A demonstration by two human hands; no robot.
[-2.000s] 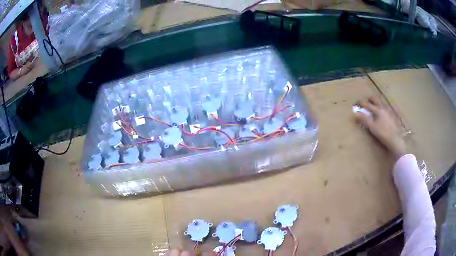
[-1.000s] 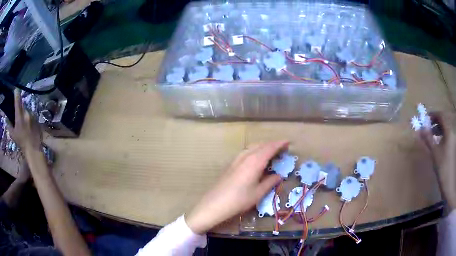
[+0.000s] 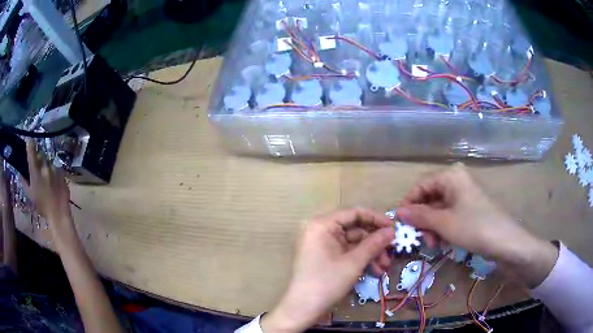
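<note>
My left hand and my right hand meet at the lower centre right. A white toothed gear sits between their fingertips, its face towards me. My right fingertips pinch its upper edge. A small silver-grey piece of a motor shows above it at my left fingertips; the rest is hidden by fingers and gear. Below the hands, geared stepper motors lie on the cardboard with coloured leads, some partly covered by my hands. Loose white gears lie at the right edge.
Stacked clear packing trays holding motors and leads fill the top centre and right. A black box-shaped device with a cable stands at left. Another person's hand and forearm are beside it. Tan cardboard covers the curved bench.
My right hand has moved left from the loose gears, bringing one gear to my left hand. The gears lie released at right. My left hand has closed and lifted slightly off the motors.
</note>
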